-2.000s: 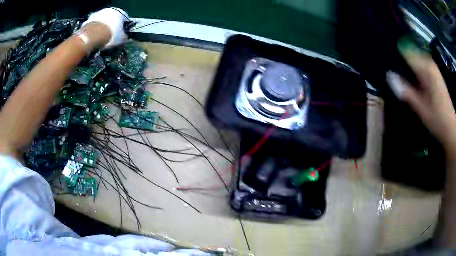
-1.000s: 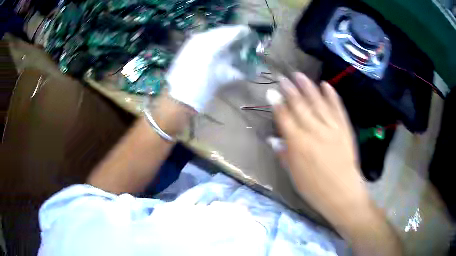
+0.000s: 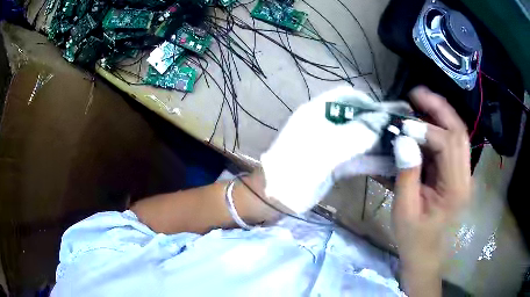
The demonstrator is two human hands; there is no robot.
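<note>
My left hand (image 3: 325,148), in a white glove, is closed on a green circuit board (image 3: 340,112) near the table's front edge. One end of the board with white parts shows; the glove hides the rest. My right hand (image 3: 430,151), with white covers on its fingertips, meets the board's other end. Its thumb and finger pinch at a small white part there, which looks like a lead plug (image 3: 394,129). A black speaker housing (image 3: 395,26) with a silver-framed speaker driver (image 3: 448,43) lies at the upper right, with thin red wires beside it.
A board pile (image 3: 125,22) lies at the table's upper left, with many long black wires trailing across the table. A separate board (image 3: 279,14) lies at the top middle. Brown cardboard (image 3: 64,139) stands at the left. A green surface (image 3: 514,35) shows at the upper right.
My left hand has moved right from the board pile with a board. My right hand has come in from the far right, and both hands now meet at the board. The view has shifted.
</note>
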